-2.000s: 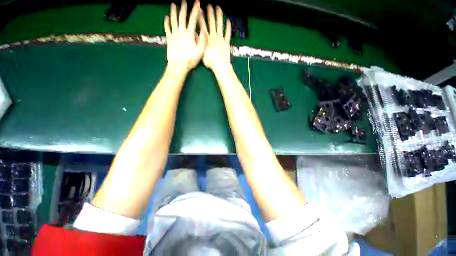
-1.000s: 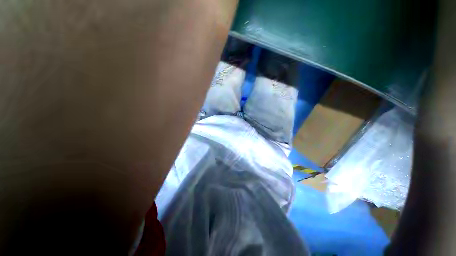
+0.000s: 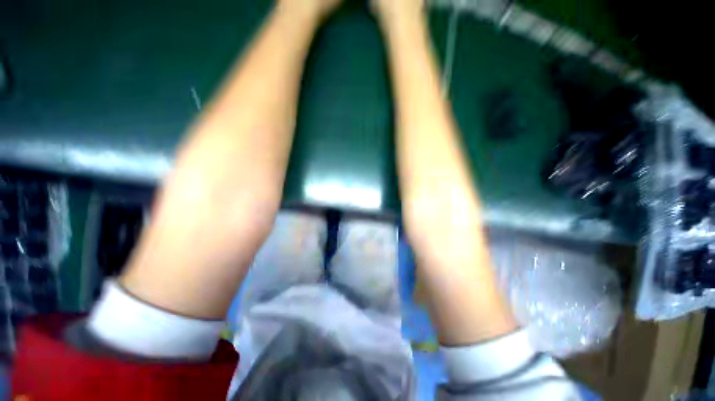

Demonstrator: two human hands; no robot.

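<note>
The picture is blurred. Both forearms reach forward over the green bench (image 3: pixel 345 133). My left hand and my right hand are cut off by the top edge; only the wrists show there, a little apart, so fingers and anything held are hidden. A loose pile of black plastic covers (image 3: pixel 588 164) lies on the bench to the right of my right forearm. A single dark piece (image 3: pixel 506 113) lies between that forearm and the pile, too blurred to make out.
A clear blister tray with black pieces (image 3: pixel 690 219) stands at the right edge. The chipped pale edge strip (image 3: pixel 549 33) crosses the upper right. Below the bench are a crumpled plastic bag (image 3: pixel 564 301) and brown cardboard box (image 3: pixel 678 352) at right, and pocketed trays (image 3: pixel 27 251) at left.
One second ago a blurred arm filled the left side and the view was tilted. Now both forearms stretch forward again, and the hands seen two seconds ago are beyond the top edge.
</note>
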